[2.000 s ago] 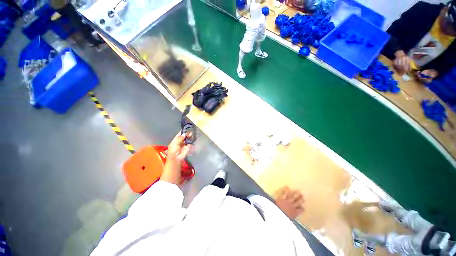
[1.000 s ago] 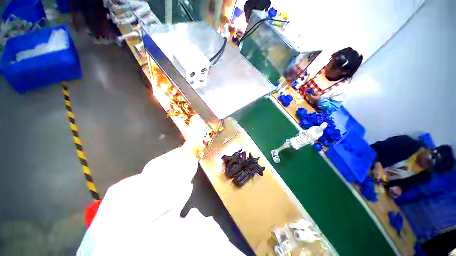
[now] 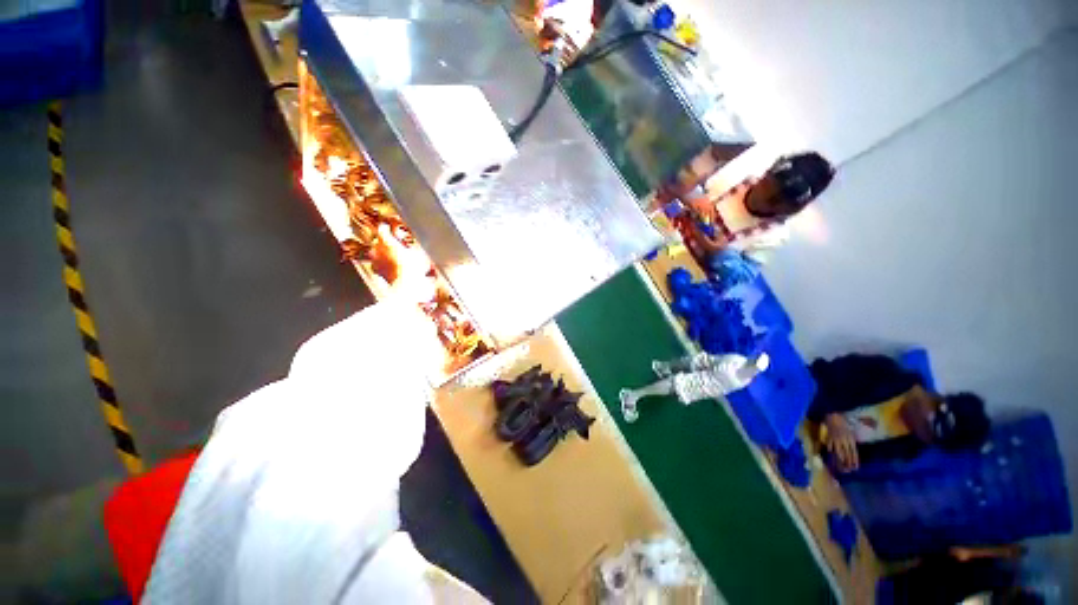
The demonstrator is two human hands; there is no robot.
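A white sleeve [image 3: 343,390] reaches up to the near side of the metal heating box [image 3: 556,236]. The hand at its end cannot be made out against the bright orange glow. Dark parts [image 3: 367,219] lie in that glow along the box's open side. A heap of black ring parts [image 3: 538,414] lies on the tan bench [image 3: 508,508] just below the box's end. Small white parts [image 3: 644,573] lie at the bottom edge, partly cut off. My right hand is not in view.
A white-grey figure [image 3: 703,378] lies on the green conveyor [image 3: 686,473] beside the bench. Across it are blue parts [image 3: 709,313], a blue bin [image 3: 774,396] and people working. A red stool [image 3: 148,508] stands lower left. Yellow-black tape [image 3: 77,296] runs along the floor.
The view has swung towards the heating box. My left hand, earlier holding a black part, has gone out of sight, with the sleeve now at the box. My right hand has left the view.
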